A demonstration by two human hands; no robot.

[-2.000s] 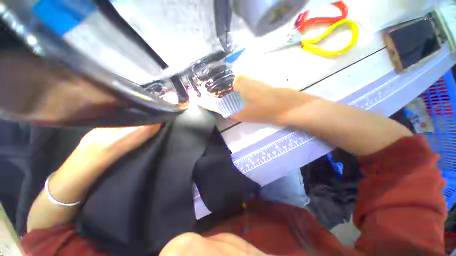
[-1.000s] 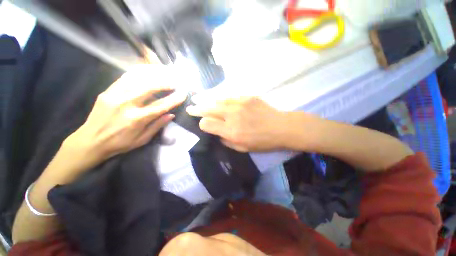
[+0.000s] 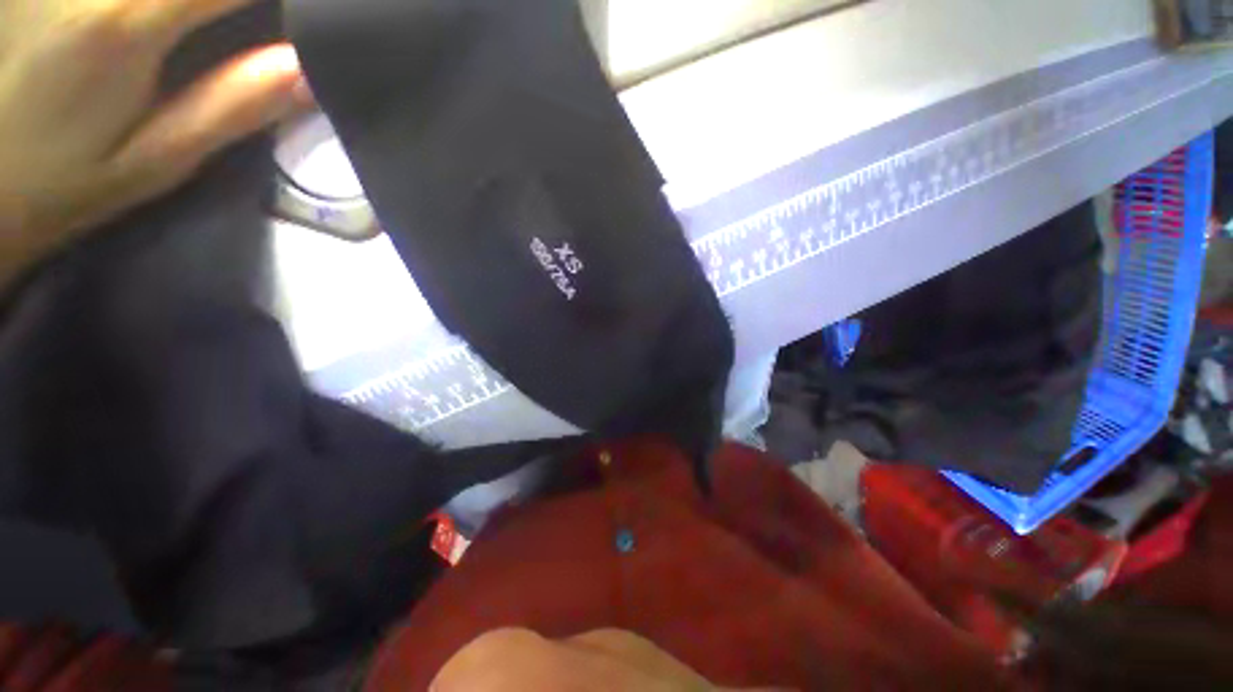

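A black band with a small white size print reading "XS" runs from the top edge down over the table's front edge to the lap. The larger black garment piece hangs at the left. My left hand is blurred and cut off at the upper left; its fingers close on black cloth beside the band's upper end. My right hand is not in view. The needle and machine head are not in view.
The white table has a ruler-marked front edge. A round metal-rimmed part shows left of the band. A blue plastic basket with black cloth stands at the right. A red sleeve shows lower right.
The view has shifted, so the machine head and scissors are gone. My left hand is nearer the upper left, my right hand has left the picture, and the printed band lies spread in front.
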